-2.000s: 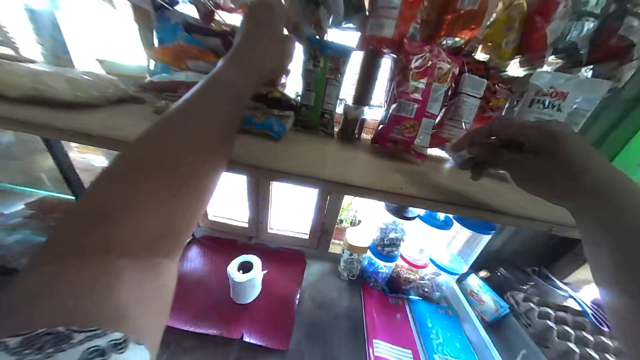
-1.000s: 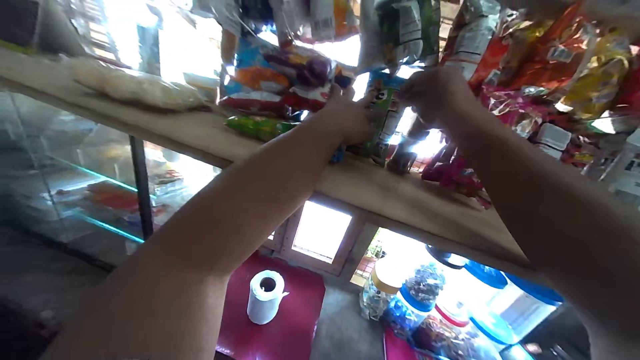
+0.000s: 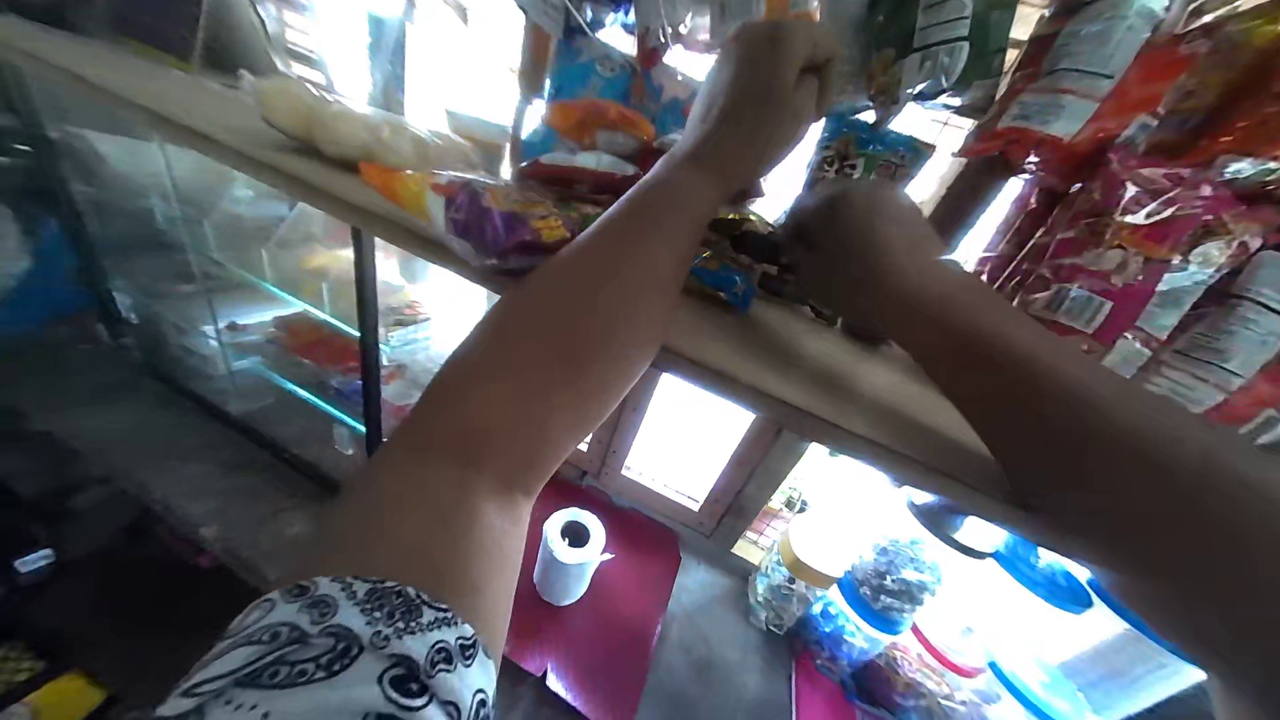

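My left hand (image 3: 765,85) is raised among the hanging snack packets, its fingers curled near a clear plastic packet; whether it grips it is unclear. Lower and to the right, my right hand (image 3: 860,245) is at the wooden shelf (image 3: 800,350), against a blue and green snack packet (image 3: 865,150); its fingers are in shadow. Between the hands lies a small blue packet (image 3: 722,280). A purple and orange snack packet (image 3: 510,215) lies on the shelf left of my left forearm. Pink packets (image 3: 1100,260) are right of my right hand.
Beneath the shelf, a white paper roll (image 3: 570,556) stands on a dark red sheet (image 3: 610,640). Lidded jars (image 3: 870,610) are at the lower right. A glass case (image 3: 270,290) is at the left. Red packets (image 3: 1090,80) hang at the upper right, and a bag of round pale items (image 3: 350,125) lies on the shelf.
My left hand has moved up from the shelf-level packets to the hanging ones. The purple and orange packet now lies on the shelf, where a green packet showed a second ago.
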